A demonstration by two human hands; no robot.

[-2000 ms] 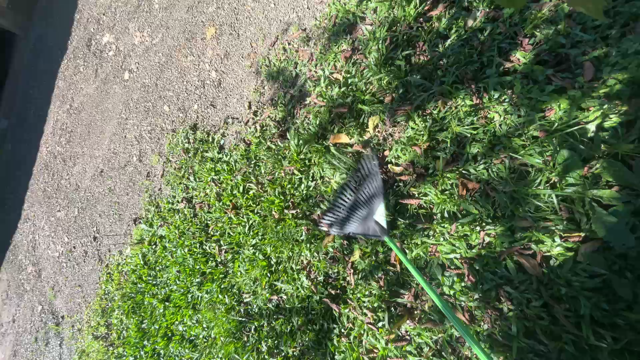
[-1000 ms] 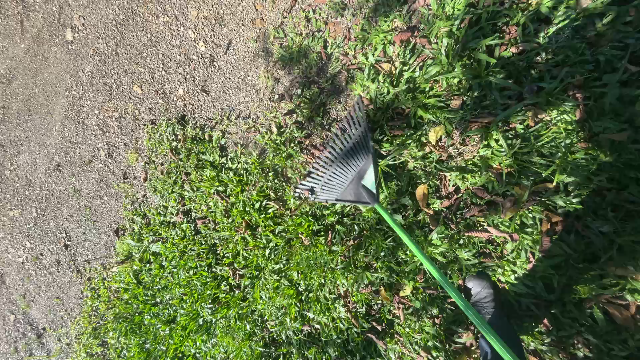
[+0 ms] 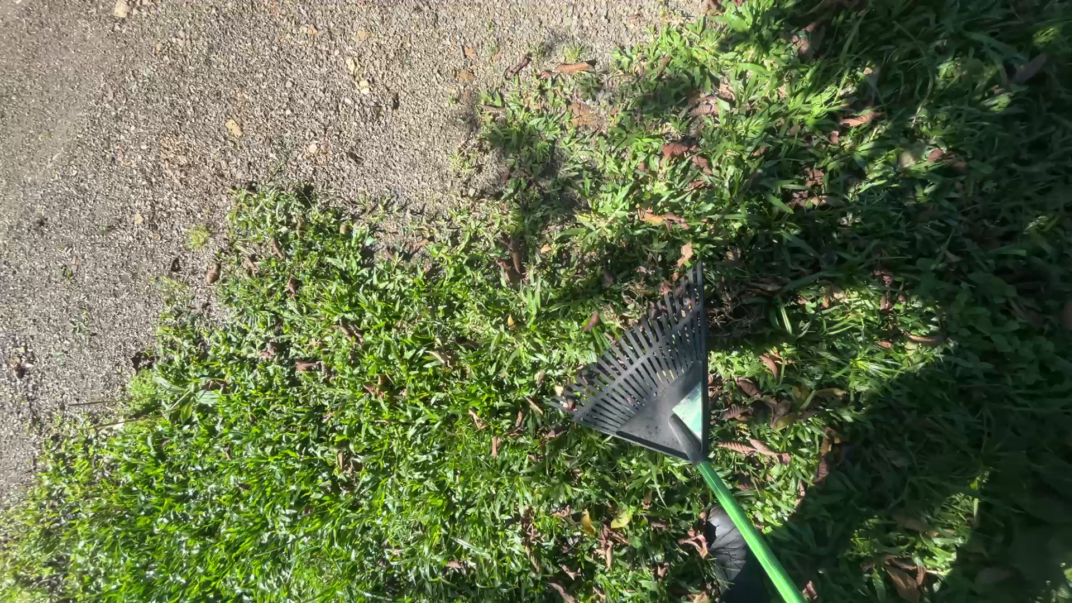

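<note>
A black plastic leaf rake head (image 3: 657,381) lies on the grass right of the middle, its fanned tines pointing up and to the left. From its socket a green rake handle (image 3: 749,528) runs down and right, out of the bottom edge of the view. Neither of my hands shows, so what they hold is hidden. Dry brown leaves (image 3: 758,450) lie in the grass just right of the rake head.
Gravelly ground (image 3: 276,100) fills the upper left, meeting the ragged edge of the grass (image 3: 335,469). A dark shoe (image 3: 730,553) stands beside the handle at the bottom. Deep shade covers the right side.
Against one second ago, the rake head sits lower and farther right in view, closer to the brown leaves. The shoe, absent from the oldest frame, appears in the later two.
</note>
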